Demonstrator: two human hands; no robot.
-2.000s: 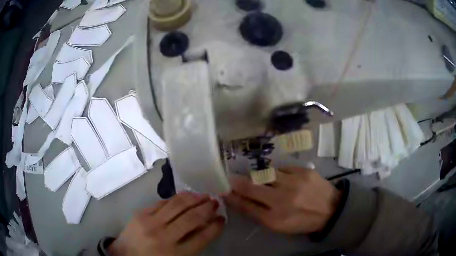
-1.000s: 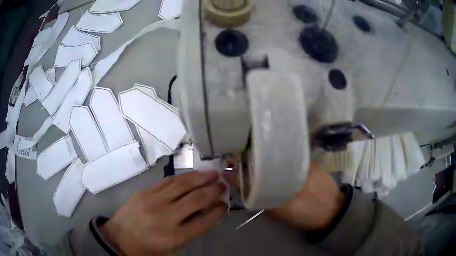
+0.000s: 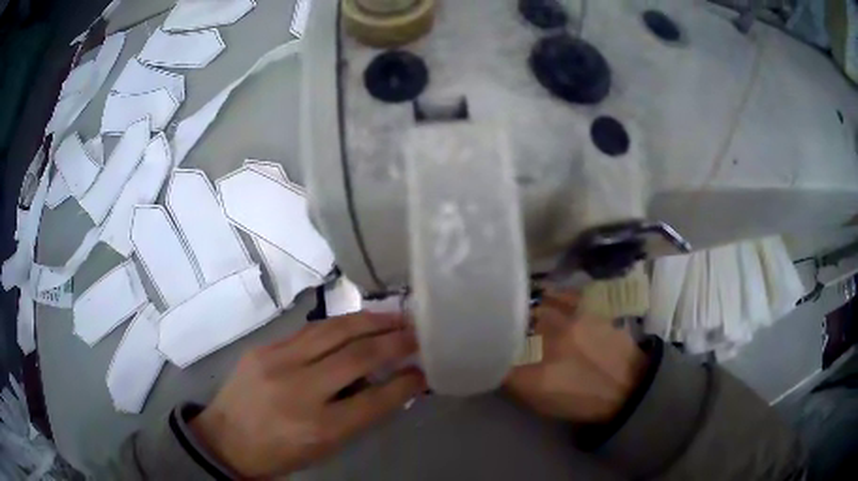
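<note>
A white fabric piece [image 3: 384,304] lies at the needle area of the off-white sewing machine head [image 3: 564,178], mostly hidden by my fingers and the take-up cover [image 3: 468,258]. My left hand [image 3: 310,390] lies palm down with its fingertips on the piece, left of the cover. My right hand [image 3: 576,362] is right of the cover, its fingertips hidden behind it; whether it grips anything cannot be seen. The presser foot and needle are hidden. Part of the shiny needle plate [image 3: 342,299] shows left of the piece.
Several white pointed pieces [image 3: 218,315] are spread on the grey table at left, with a long curved white band [image 3: 218,99]. A fanned bunch of cream-white strips [image 3: 724,291] lies under the machine arm at right. A small printed label [image 3: 54,289] is at far left.
Since two seconds ago the view has shifted, and the machine head appears further right. My left hand has moved up closer to the needle area. My right hand is now more hidden by the cover.
</note>
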